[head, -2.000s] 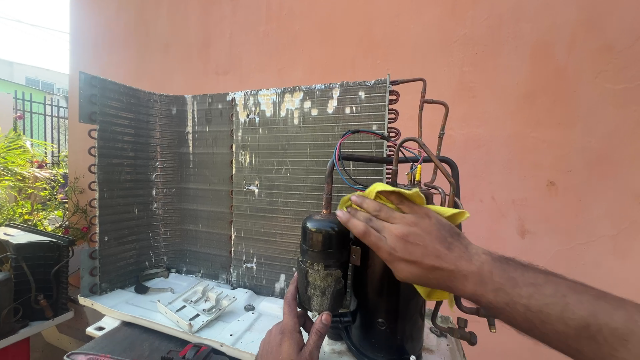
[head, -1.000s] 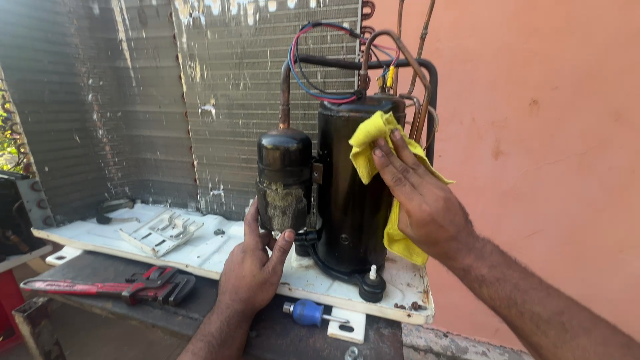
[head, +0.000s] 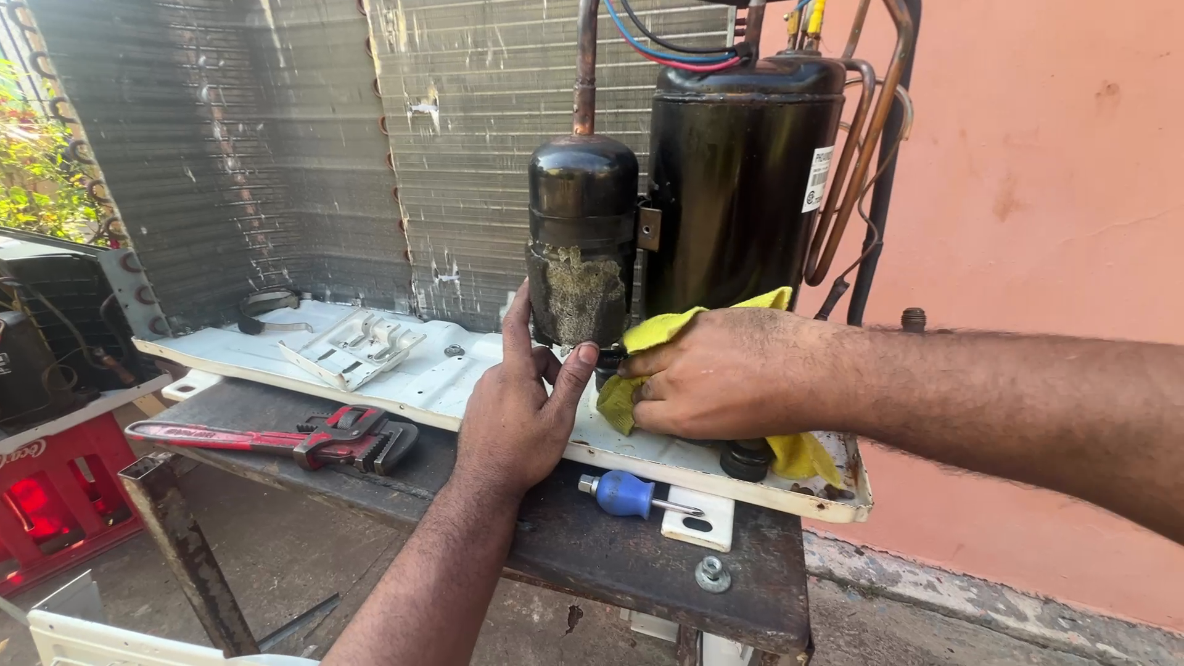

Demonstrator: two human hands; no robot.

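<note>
My right hand (head: 731, 370) grips a yellow cloth (head: 666, 333) low against the base of a black compressor (head: 735, 185), which bears a label. Part of the cloth hangs below the palm over a rubber foot (head: 746, 460). My left hand (head: 527, 416) is at the bottom of the smaller black accumulator (head: 583, 199), its index finger raised along the side and its thumb near the underside. Crusted residue (head: 578, 294) covers the accumulator's lower part. Copper pipes (head: 874, 157) and colored wires (head: 684, 60) run at the top. Where the left fingertips touch is partly hidden.
A finned condenser coil (head: 518, 120) stands behind on a white metal base pan (head: 435, 370). On the dark bench (head: 592, 546) lie a red pipe wrench (head: 324, 439), a stubby blue screwdriver (head: 624, 494) and a flanged nut (head: 712, 573). A white bracket (head: 356, 347) rests in the pan.
My right hand has moved with the cloth from the compressor's upper side down to its base. My left hand stays by the accumulator. The view has come closer and lower.
</note>
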